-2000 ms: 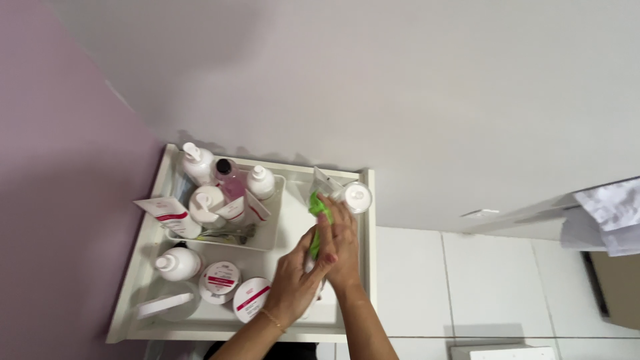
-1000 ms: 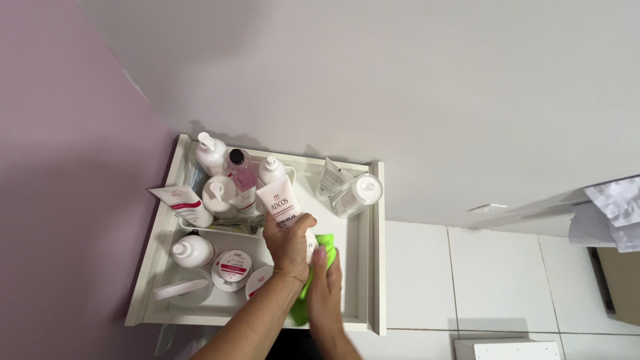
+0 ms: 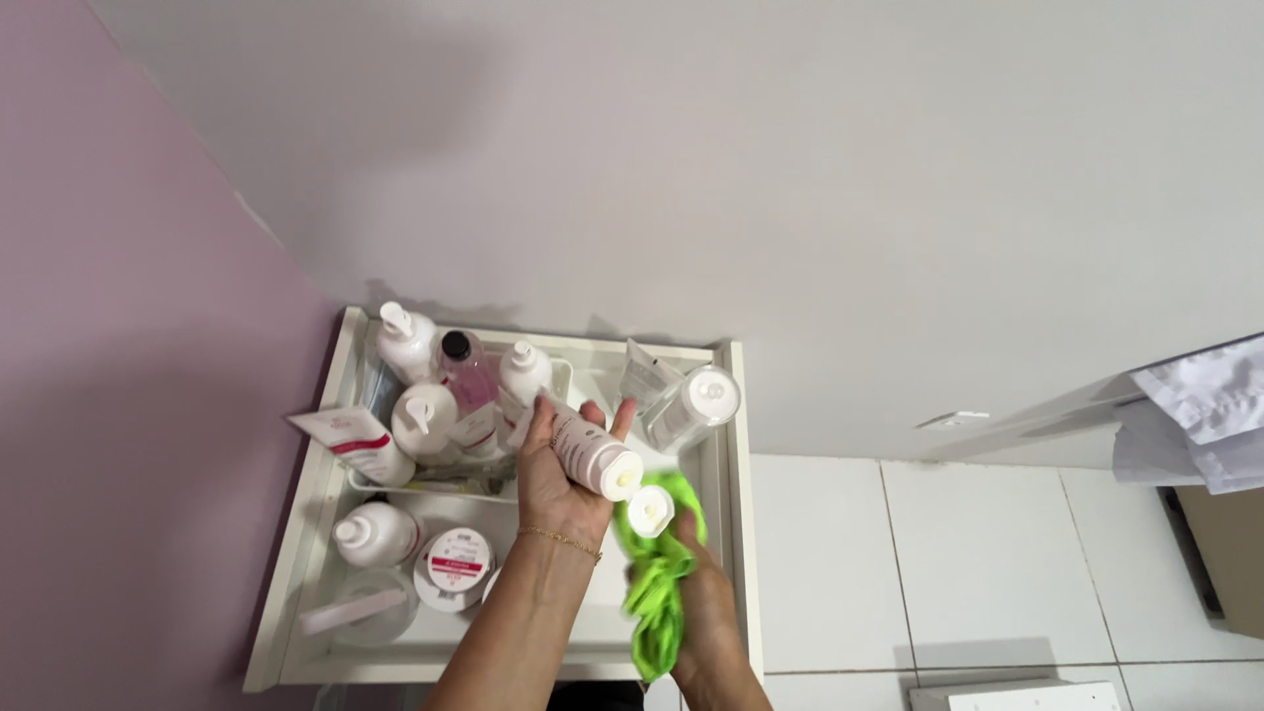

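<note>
My left hand (image 3: 563, 474) holds a white squeeze tube (image 3: 588, 449), its flip cap (image 3: 651, 511) swung back and some yellowish residue at the opening. Just to the right, my right hand (image 3: 703, 583) grips a bright green cloth (image 3: 657, 592), which touches the cap. Both hands are over a white drawer (image 3: 749, 553). A white tray (image 3: 563, 380) inside it holds pump bottles, a bottle of pink liquid (image 3: 469, 380) with a black cap, and a leaning tube (image 3: 355, 442). A clear bottle with a white cap (image 3: 694, 407) stands at the drawer's back right corner, beside a clear tube (image 3: 644, 375).
At the drawer's front left are a white bottle (image 3: 375, 533), round jars (image 3: 459, 561) and a clear round container (image 3: 370, 612). A mauve wall (image 3: 148, 395) rises at left and a grey wall (image 3: 691, 178) behind. White cloth (image 3: 1205, 405) hangs at right above floor tiles (image 3: 997, 563).
The tube, upright in my left hand a second ago, is now tipped with its flip cap open toward my right hand. The green cloth has come up to the cap.
</note>
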